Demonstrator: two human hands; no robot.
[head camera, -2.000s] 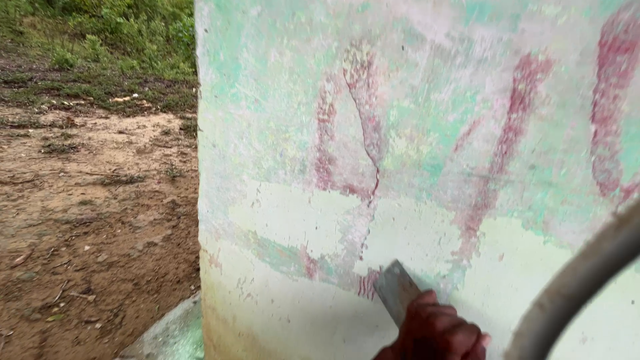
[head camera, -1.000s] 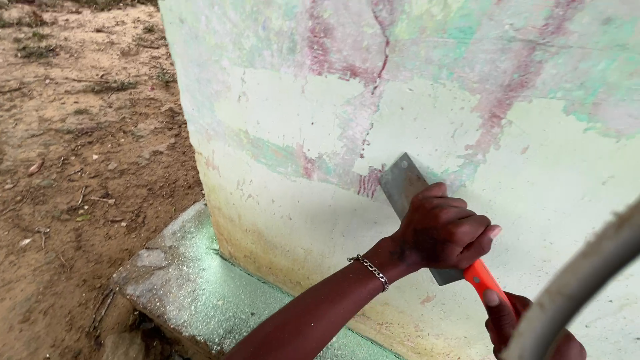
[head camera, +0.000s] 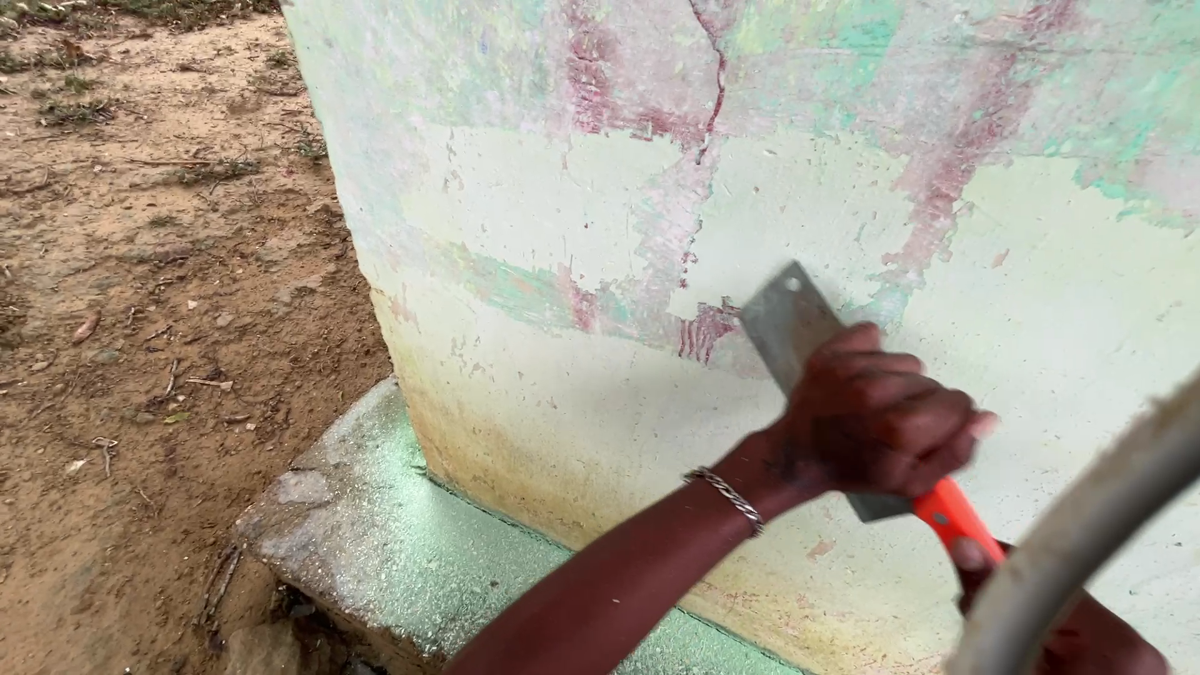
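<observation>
My left hand (head camera: 881, 412), with a chain bracelet (head camera: 727, 497) at its wrist, grips the wide metal blade (head camera: 792, 319) of a cleaver-like tool. The blade has a hole near its upper corner and lies against the painted wall (head camera: 581, 403), beside a patch of dark red streaks. My right hand (head camera: 994, 572) holds the tool's orange handle (head camera: 956, 516) at the lower right, partly hidden behind a blurred grey curved bar. Around the blade the pale paint is flaked, with green, pink and red layers showing.
A grey curved bar (head camera: 1078, 525) crosses the lower right, close to the camera. Below the wall juts a ledge (head camera: 394, 553) covered with pale green flakes. Bare soil (head camera: 141, 328) with twigs and stones lies to the left. A crack (head camera: 720, 84) runs down the upper wall.
Two seconds ago only one hand and the blade showed; now both hands and the orange handle are in view. The view has tilted down, bringing in more of the ledge.
</observation>
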